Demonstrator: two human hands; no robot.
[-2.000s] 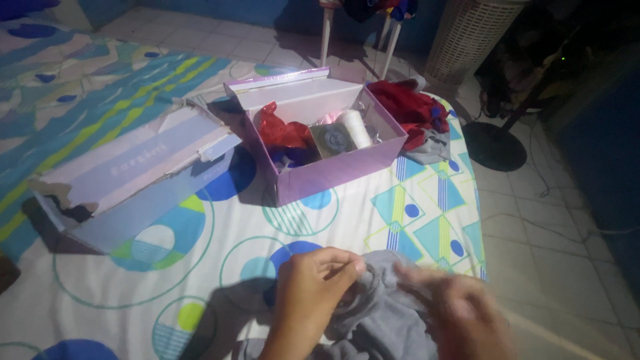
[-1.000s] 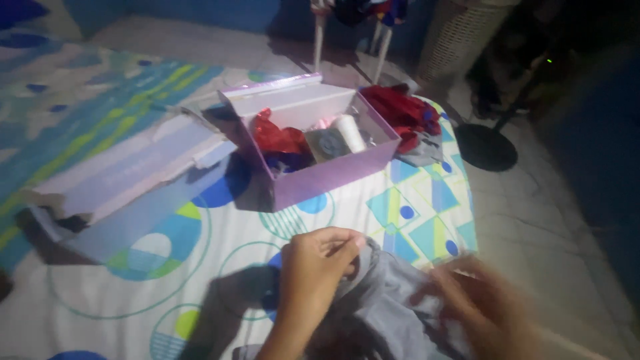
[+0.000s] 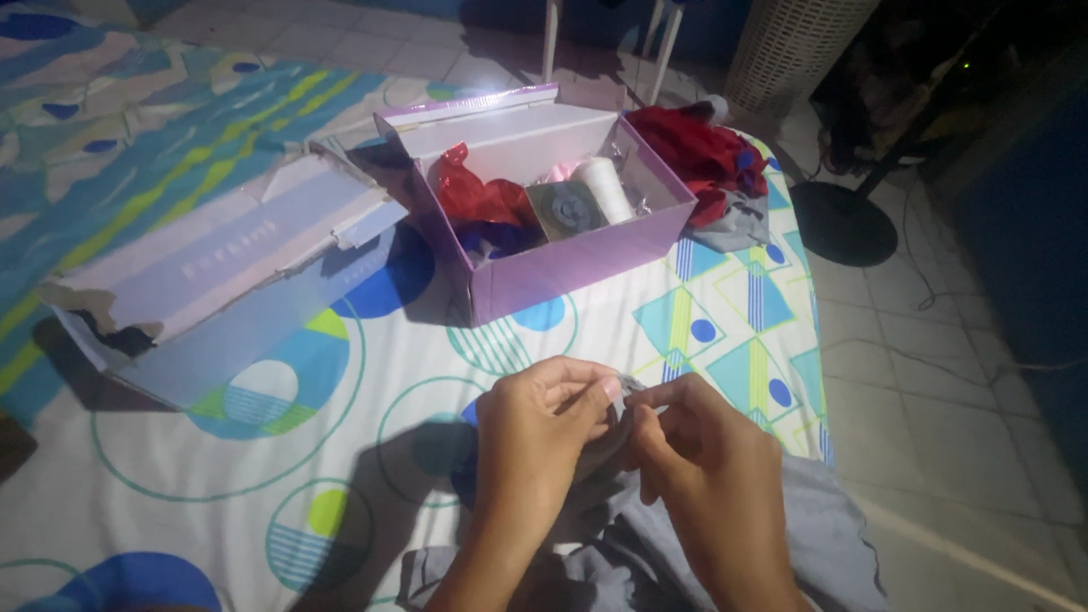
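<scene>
Grey fabric [image 3: 629, 544] lies bunched under both hands, near the bottom of the view. My left hand [image 3: 552, 416] pinches a raised fold of it between thumb and fingertips. Just to the right, my right hand [image 3: 705, 450] has its thumb and fingers bent close to the same fold, almost touching the left fingertips; whether it grips the cloth or something small is too unclear to tell. Beyond the hands stands an open purple cardboard box [image 3: 586, 259] with a white thread spool [image 3: 605, 189], red shiny material [image 3: 480, 195] and a dark square piece [image 3: 565, 209] inside.
A worn pale blue cardboard box [image 3: 238, 314] rests at left on the patterned bedsheet [image 3: 408, 527]. Red and grey cloth [image 3: 701, 161] is heaped behind the purple box. Past the bed edge are a round black stand base [image 3: 841, 223], a wicker basket [image 3: 790, 51] and a tiled floor [image 3: 901, 382].
My right hand has come in from the right to my left hand's fingertips. My left hand stays pinching the grey fabric.
</scene>
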